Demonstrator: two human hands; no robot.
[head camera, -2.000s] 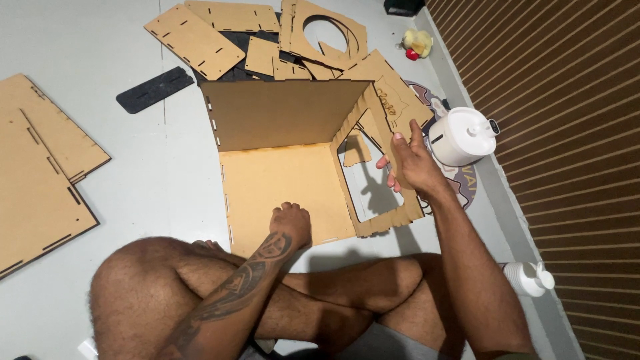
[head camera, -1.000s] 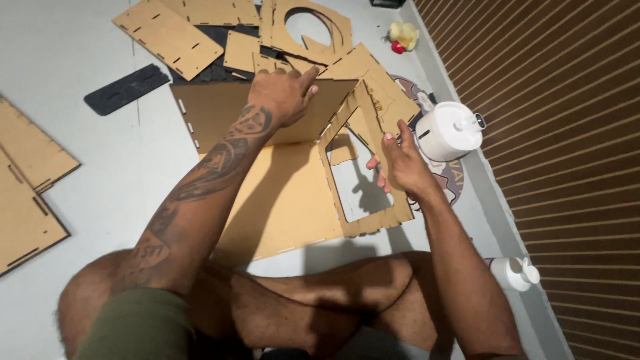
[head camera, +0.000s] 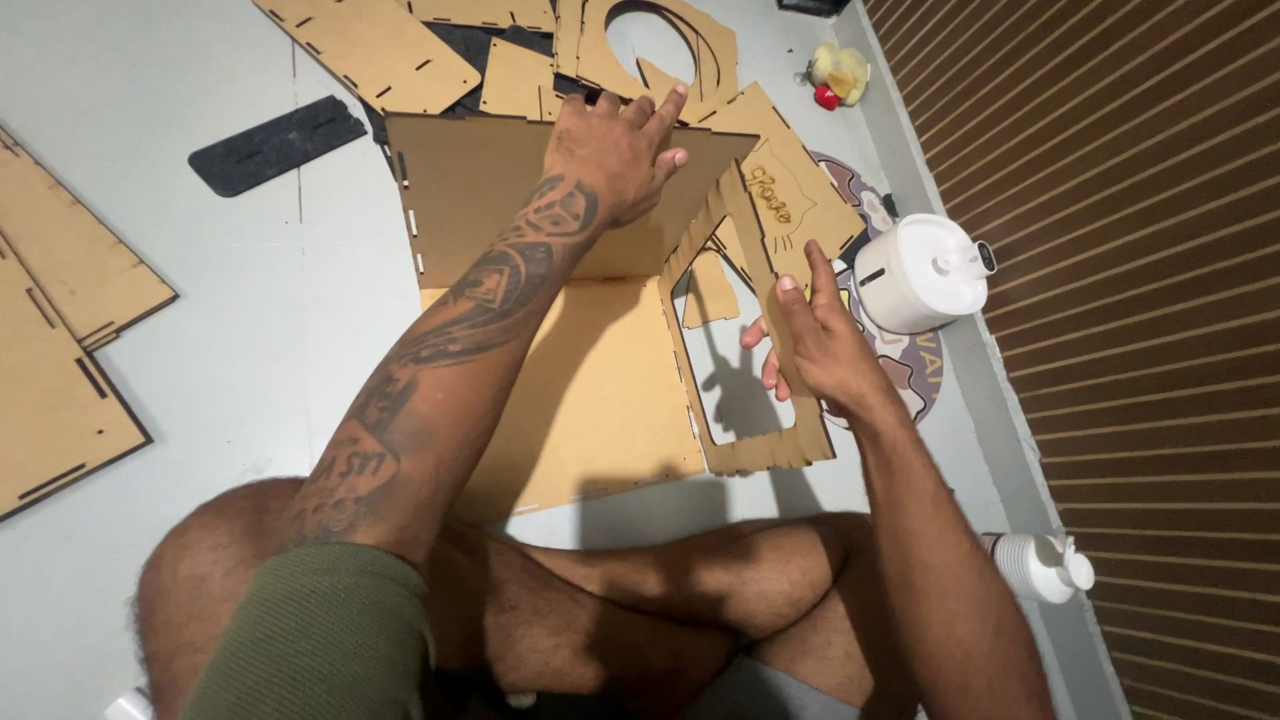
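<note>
An upright fibreboard panel (head camera: 480,200) meets a flat base panel (head camera: 590,400) at its far edge. On their right side stands a panel with a large rounded window opening (head camera: 765,455). My left hand (head camera: 615,155) lies over the top edge of the upright panel, fingers spread; whether it grips the board cannot be told. My right hand (head camera: 820,340) holds the outer bar of the windowed panel, with the thumb on the near side and fingertips showing through the opening. Behind that panel lies a fibreboard piece with an engraved cat outline (head camera: 800,190).
Cut fibreboard pieces (head camera: 390,60) lie piled beyond the box, and larger boards (head camera: 60,370) at the left. A black slotted strip (head camera: 275,145) lies near the pile. At right are a white lidded container (head camera: 920,272), a plush toy (head camera: 838,75), a white bottle (head camera: 1035,568) and a slatted wall (head camera: 1130,300).
My left hand has moved from the base panel's near part up to the top edge of the upright panel. My right hand remains at the windowed panel.
</note>
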